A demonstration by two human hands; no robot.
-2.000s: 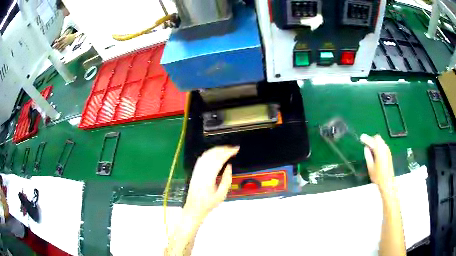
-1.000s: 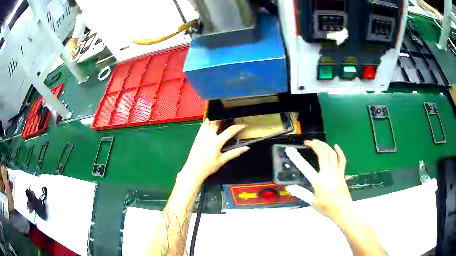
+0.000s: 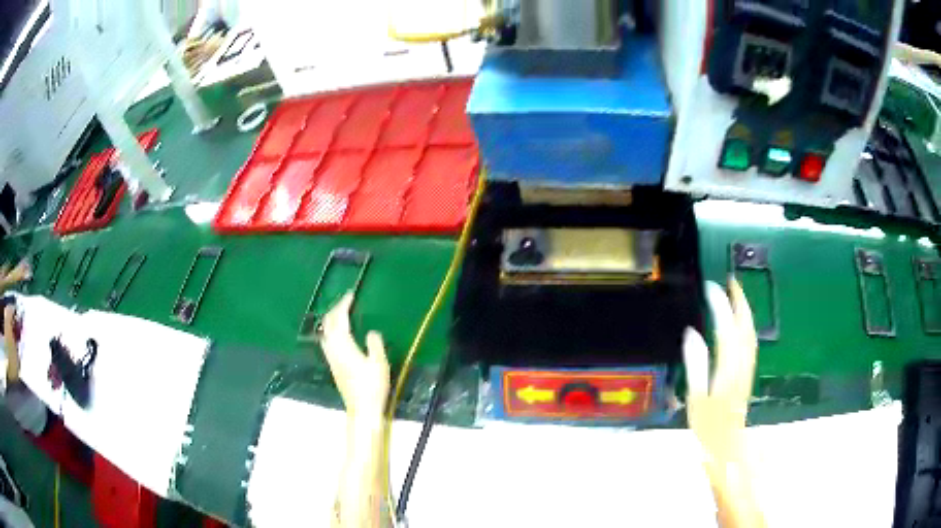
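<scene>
My left hand point(image 3: 358, 366) is left of the press, its fingers apart, fingertips over the lower end of a thin dark phone frame point(image 3: 360, 274) on the green surface. My right hand point(image 3: 722, 361) is right of the press, fingers spread, fingertips beside and partly over another phone frame point(image 3: 766, 299). The gold-tan press fixture point(image 3: 593, 251) sits in the black press bay point(image 3: 578, 320), with a dark camera-block end at its left. The blue press head point(image 3: 573, 134) is above it. The button panel point(image 3: 578, 395) is in front.
A red tray point(image 3: 351, 160) lies behind at left. The control box point(image 3: 686, 113) stands at right of the head. More frames lie in rows both sides. A yellow hose point(image 3: 446, 284) and black cable point(image 3: 421, 443) run left of the press. A black tray point(image 3: 921, 443) is at far right.
Both hands have left the bay, the left going left and the right going right. The dark plate in my right hand has gone from it. A frame now shows at my left fingertips.
</scene>
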